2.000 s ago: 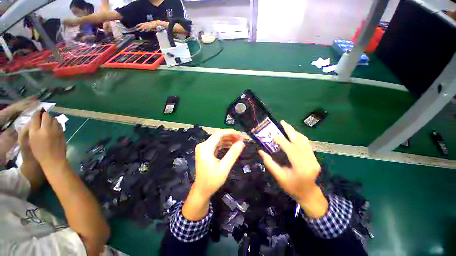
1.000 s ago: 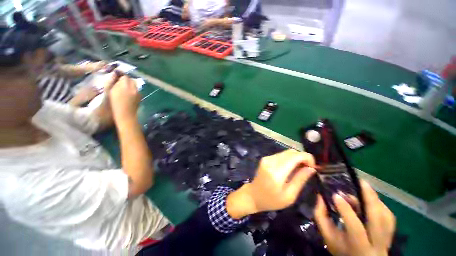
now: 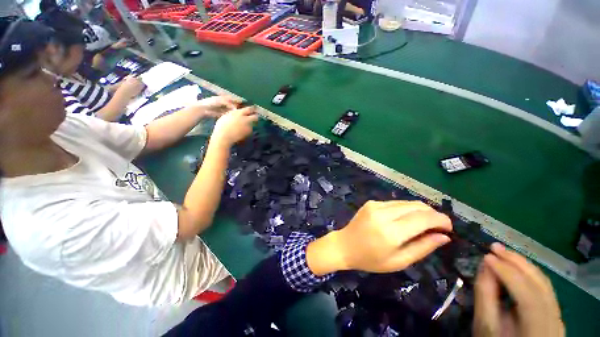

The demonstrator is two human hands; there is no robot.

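Note:
My left hand [image 3: 388, 237] is in the lower middle, thumb and fingers close together at a dark edge; whether it pinches a small piece is not clear. My right hand [image 3: 516, 293] is at the lower right, partly cut off by the bottom edge, with its fingers on a black phone unit [image 3: 474, 238]. The phone is tilted, so its disc and pale area do not show, and it blends with the heap behind. The wide heap of small black pieces [image 3: 283, 178] lies under and left of my hands. A slim whitish stick [image 3: 449, 299] lies on the heap between my hands.
Black phones [image 3: 345, 123] lie spaced on the green belt [image 3: 395, 125] beyond a pale edge strip [image 3: 388, 172]. A neighbour's forearm [image 3: 207, 181] reaches over the heap's left end. Red trays [image 3: 289, 36] and a white device [image 3: 340, 39] stand on the far side.
The view has swung left, showing more of the neighbour. The phone in my right hand has turned from showing its open back to a tilted, dark view. My left hand is now slightly apart from my right.

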